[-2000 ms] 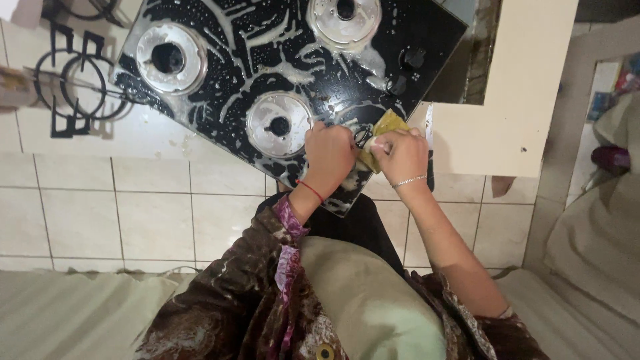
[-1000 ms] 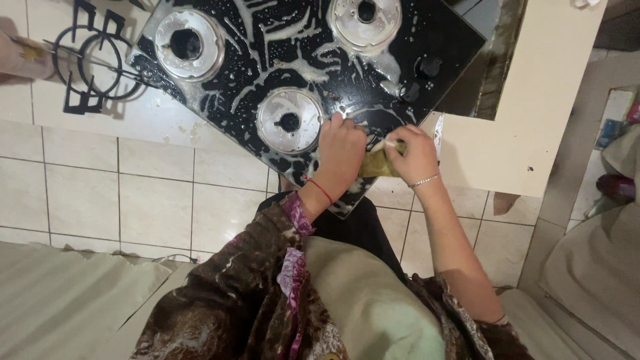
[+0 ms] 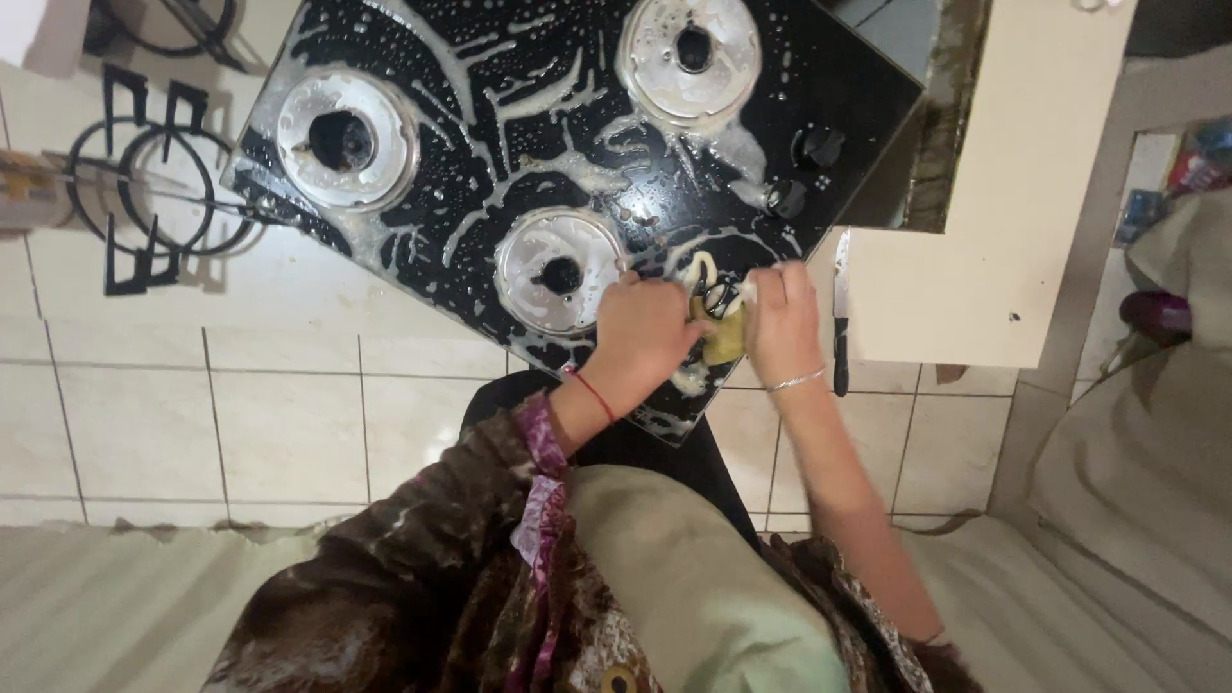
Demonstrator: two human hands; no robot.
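Observation:
A black glass gas cooktop [image 3: 462, 125], wet with soapy foam, lies at an angle before me. Metal burner bases sit on it, the nearest one [image 3: 525, 279] just left of my left hand [image 3: 647, 327], which rests on the glass with curled fingers by the near corner. My right hand [image 3: 784, 318] holds a yellow-green sponge or cloth [image 3: 724, 339] against the foamy glass near the right edge. Dark control knobs [image 3: 818, 146] stand on the cooktop beyond my right hand. Part of the sponge is hidden by my fingers.
Black pan supports [image 3: 159, 192] stand on the light counter at the left. A knife with a black handle [image 3: 841, 356] lies right of my right hand, beside a cream panel [image 3: 972, 298]. A dark-edged opening [image 3: 924, 144] is behind it. Packets [image 3: 1198, 173] lie at the far right.
Both hands stay by the near corner of the cooktop, the right one with the sponge. The sponge has shifted slightly under my fingers.

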